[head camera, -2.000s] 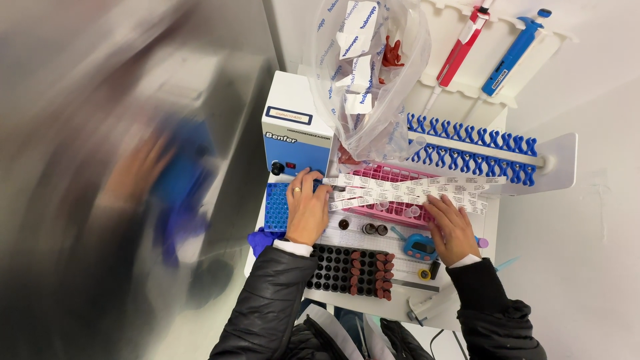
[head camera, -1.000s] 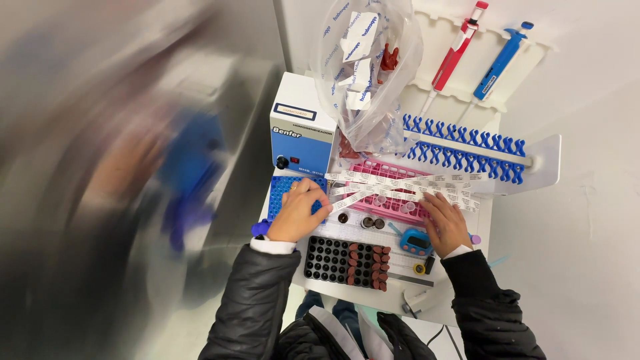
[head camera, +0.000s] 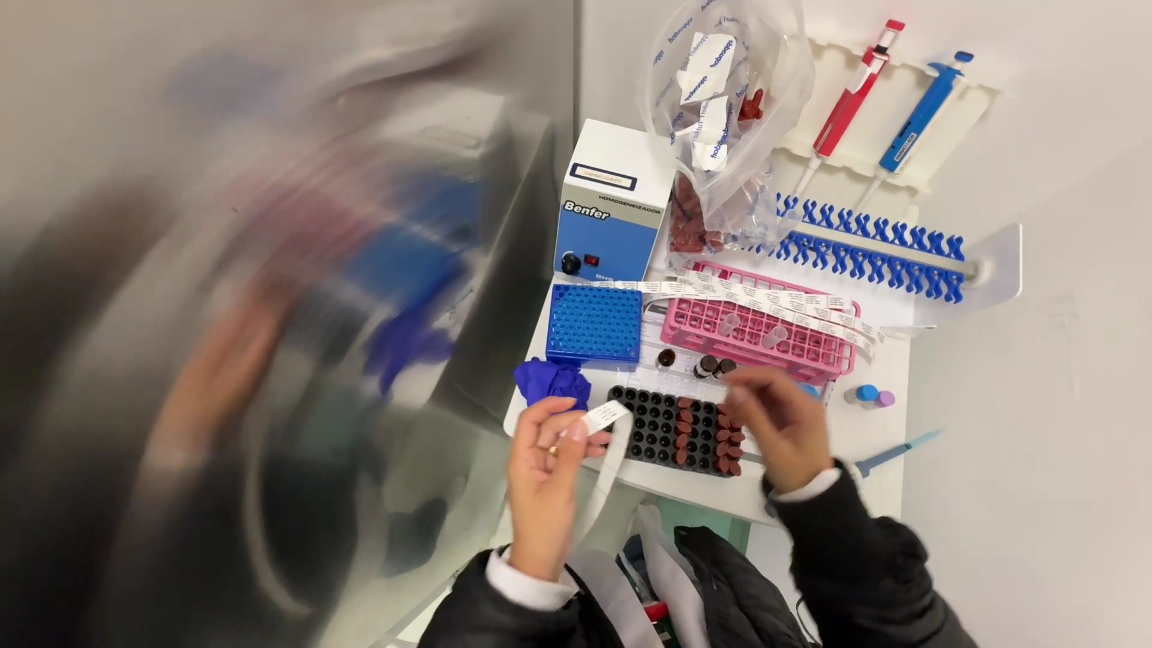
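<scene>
My left hand (head camera: 551, 463) grips a narrow strip of white printed labels (head camera: 605, 416) between thumb and fingers, and its tail hangs down beside the wrist. My right hand (head camera: 781, 423) is over the right end of a black tube rack (head camera: 650, 432) that holds tubes with reddish-brown caps; its fingertips are close together, and whether they hold something cannot be told. Small dark vials (head camera: 706, 366) stand just left of those fingertips. More label strips (head camera: 765, 300) lie across a pink tube rack (head camera: 760, 333) with a few clear tubes in it.
At the left are a blue rack (head camera: 594, 324), a crumpled blue-violet glove (head camera: 551, 382) and a Benfer mixer (head camera: 612, 202). Behind stand a clear plastic bag (head camera: 729, 108), a blue-clipped tube rotator (head camera: 864, 243) and two pipettes on a holder (head camera: 940, 135). A reflective metal surface (head camera: 504, 360) borders the left.
My left hand has moved from beside the blue rack toward the front edge and now holds a label strip. My right hand has left the strips on the pink rack. The blue timer is no longer visible.
</scene>
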